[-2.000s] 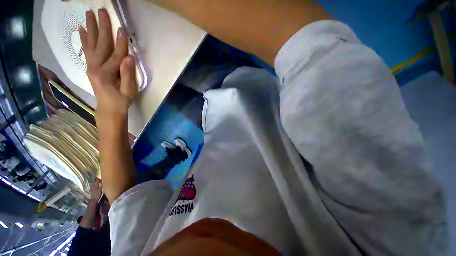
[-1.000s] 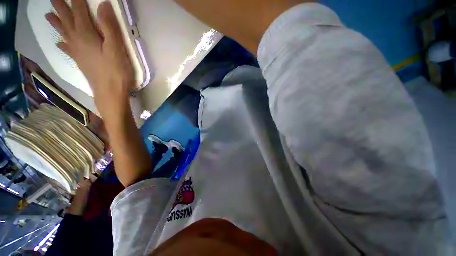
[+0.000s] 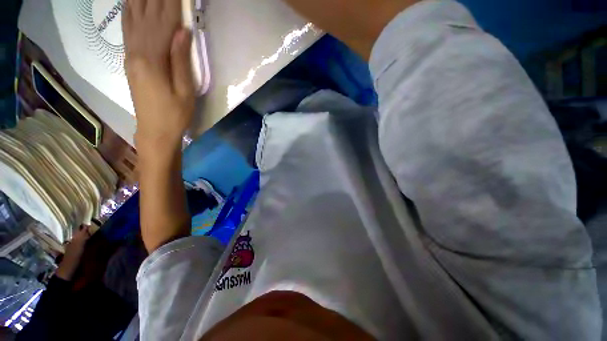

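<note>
A white panel (image 3: 86,50) with a grey dot sunburst lies print side up on the light board, cut off by the top edge. My left hand (image 3: 158,70) lies palm down on its near part, with the thumb apart near the raised pale edge. It does not visibly grip the panel, and its fingertips are cut off by the top edge. My right forearm leaves the picture at the top, so my right hand is out of view.
A phone (image 3: 65,101) with a dark screen and pale case lies on the brown patterned cover. A leaning stack of panels (image 3: 60,166) with cream edges stands beside it. Another person's hand (image 3: 74,246) is near the stack. The light board's edge (image 3: 256,86) runs diagonally before me.
My left hand's spread fingers have come closer together. More of the print shows beside the hand. The phone and stack appear lower left as the view has shifted.
</note>
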